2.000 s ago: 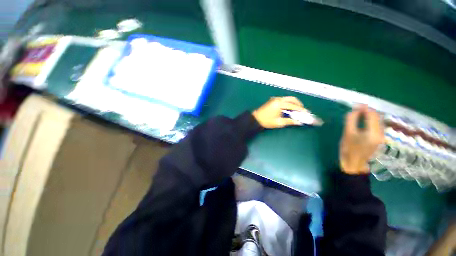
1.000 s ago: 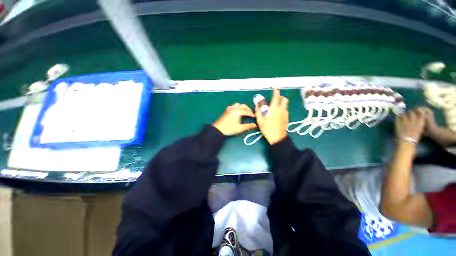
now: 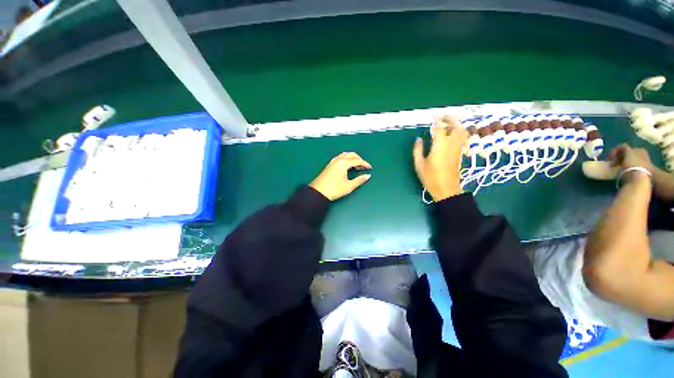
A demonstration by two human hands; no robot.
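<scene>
My left hand (image 3: 344, 176) is over the green bench, with thumb and fingers apart and nothing between them. My right hand (image 3: 442, 164) is at the left end of the row of corded units (image 3: 521, 133). Its fingertips cover the end of the row and its thumb is spread apart. The units lie side by side, off-white with blue marks and brown middles, their thin white cord loops (image 3: 521, 168) towards me. A cord end shows below my right hand; the unit under the fingers is mostly hidden.
A blue tray (image 3: 210, 173) heaped with white pieces sits on a white sheet (image 3: 103, 247) at left. Two white units (image 3: 98, 116) lie behind it. A pale post (image 3: 188, 66) meets the rail. At right, another person's hands (image 3: 628, 159) are near beige units (image 3: 654, 125).
My right hand has moved right to the row, and the corded unit it held no longer shows between my hands. My left hand has stayed nearly in place. The view has shifted slightly.
</scene>
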